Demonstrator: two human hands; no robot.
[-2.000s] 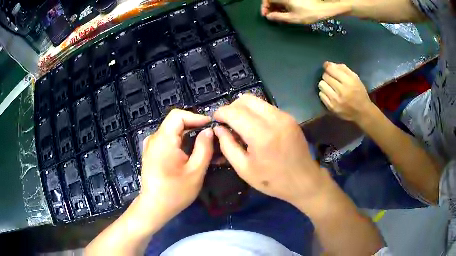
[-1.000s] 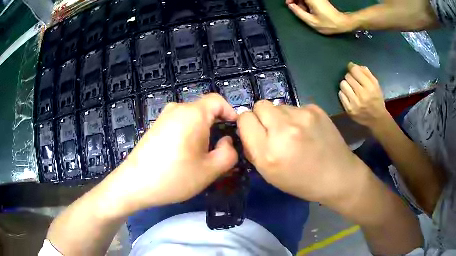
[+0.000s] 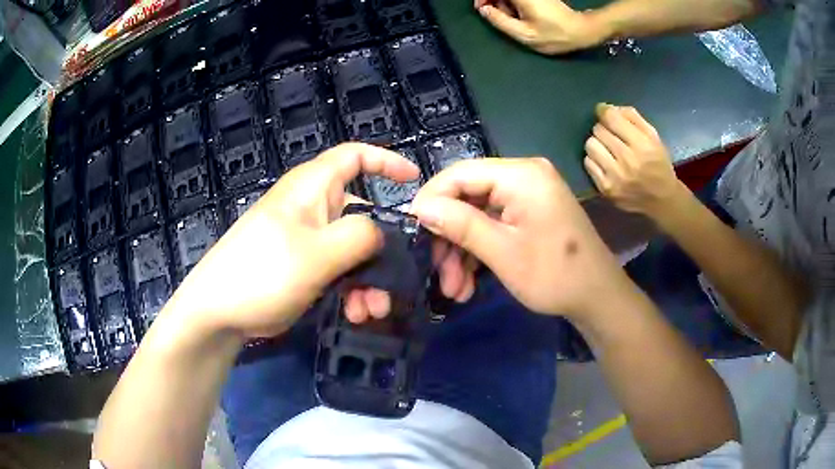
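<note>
A black phone housing (image 3: 371, 339) is held upright over my lap, its openings showing at the lower end. My left hand (image 3: 284, 238) grips it from the left, with fingertips showing through or behind its opening and the index finger raised off the top end. My right hand (image 3: 513, 229) is at the housing's top right corner, thumb and index fingertip pinched together there. A small whitish spot shows at these fingertips; I cannot tell what it is. The black blister tray (image 3: 275, 50) with rows of similar housings lies beyond my hands.
Another person's two hands (image 3: 632, 158) rest at the right on the green bench top (image 3: 513, 101). Small clear parts (image 3: 625, 46) and a clear plastic bag (image 3: 740, 57) lie there. Orange-red wrapping (image 3: 128, 32) edges the back left. A yellow line (image 3: 586, 440) marks the floor.
The housing is lifted and shows more fully. My left index finger has opened away from its top end, and my right fingertips have drawn slightly apart from my left hand. The view has shifted.
</note>
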